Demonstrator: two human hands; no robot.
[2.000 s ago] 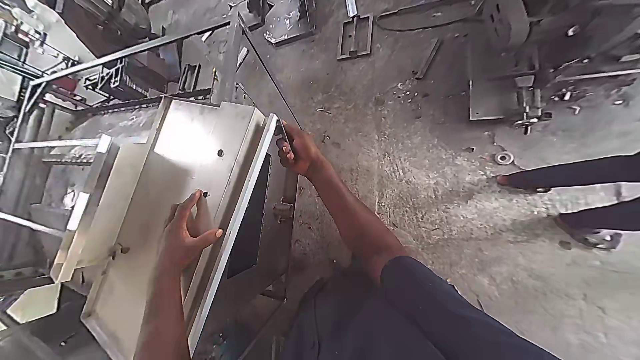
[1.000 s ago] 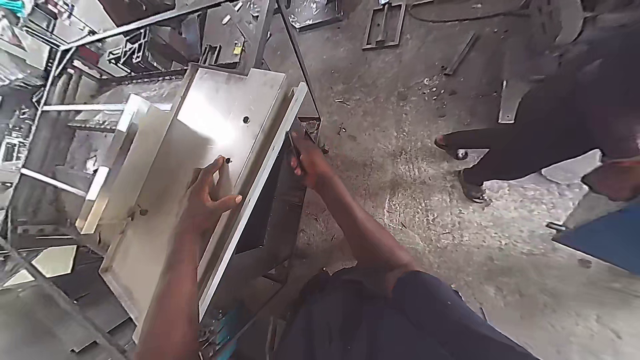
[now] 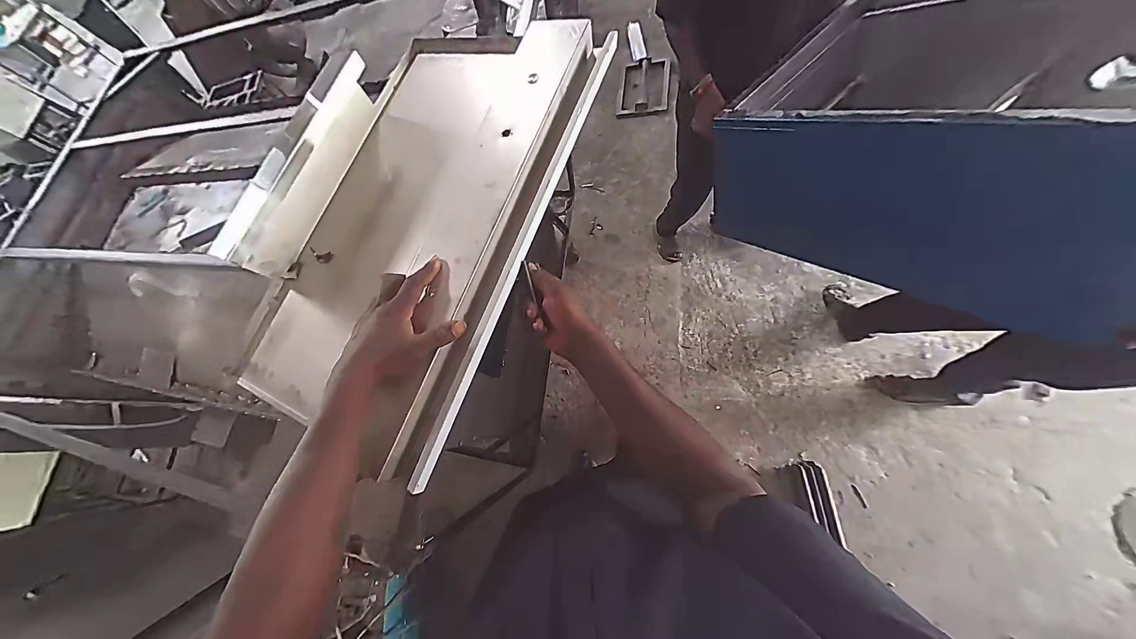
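A long folded sheet-metal panel (image 3: 444, 169) lies slanted in front of me, with round holes and a raised, flanged right edge (image 3: 515, 257). My left hand (image 3: 404, 324) rests on the panel near that edge, its thumb and fingers spread. Beyond the edge, my right hand (image 3: 559, 311) is closed around a thin dark tool (image 3: 532, 288), whose kind I cannot tell; its tip is close to the flange. Another bent sheet-metal piece (image 3: 311, 169) lies left of the panel.
At the right, people carry or stand by a large blue panel (image 3: 923, 213); dark-trousered legs (image 3: 932, 355) show below it. A small metal frame (image 3: 643, 87) lies on the concrete floor (image 3: 745, 319). Metal tube framing (image 3: 186, 129) stands at the left.
The large blue panel has come into view at the right, with people close to it; one second ago only its corner showed. My hands keep much the same hold at the panel's edge.
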